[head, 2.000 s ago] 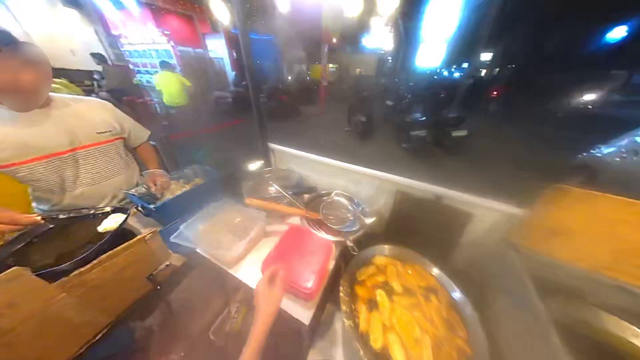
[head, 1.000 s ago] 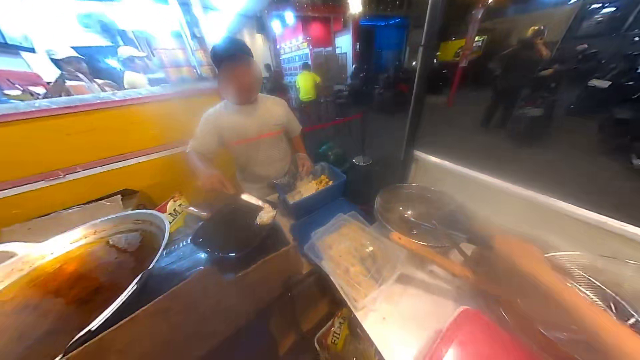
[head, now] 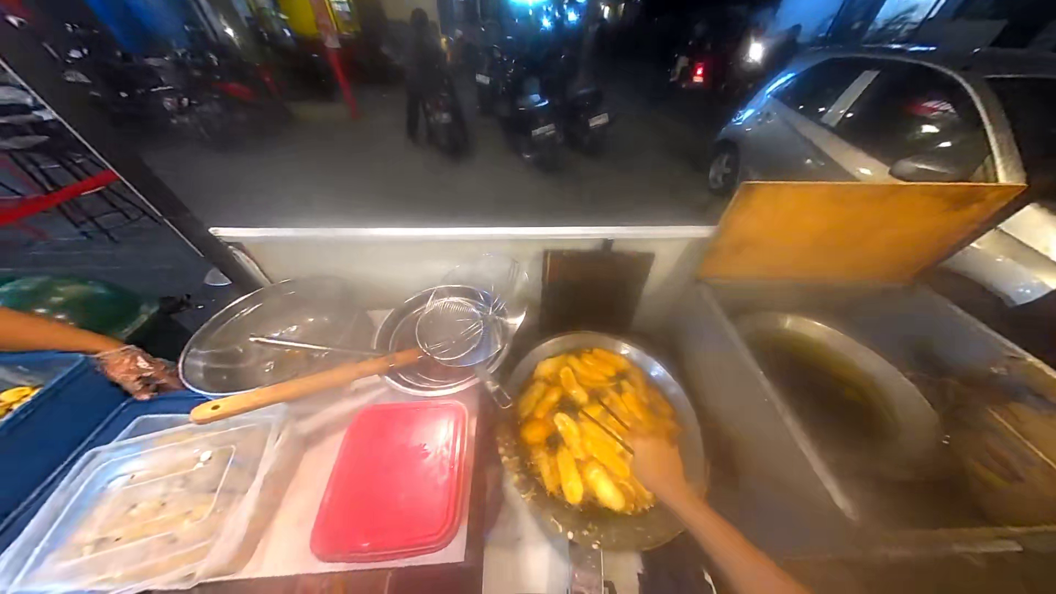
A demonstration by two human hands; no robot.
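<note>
My right hand is closed on a thin metal utensil, seemingly tongs, whose two slim prongs reach into the frying food. Long golden pieces fill the oil in a wide metal pan beneath that hand. Blur hides the exact grip. My left hand is out of view. Left of the pan lies a red plastic lid. Beyond it, a wire strainer rests on a round metal bowl; a long wooden handle extends leftward from there.
A co-worker's gloved hand is by a blue crate at left. Nearby stand a clear plastic container and a large round glass-like lid. Right of the frying pan are another oil pan and an upright wooden board.
The view has swung right since one second ago. My right arm, then blurred across the wooden handle and strainer area, is now over the frying pan.
</note>
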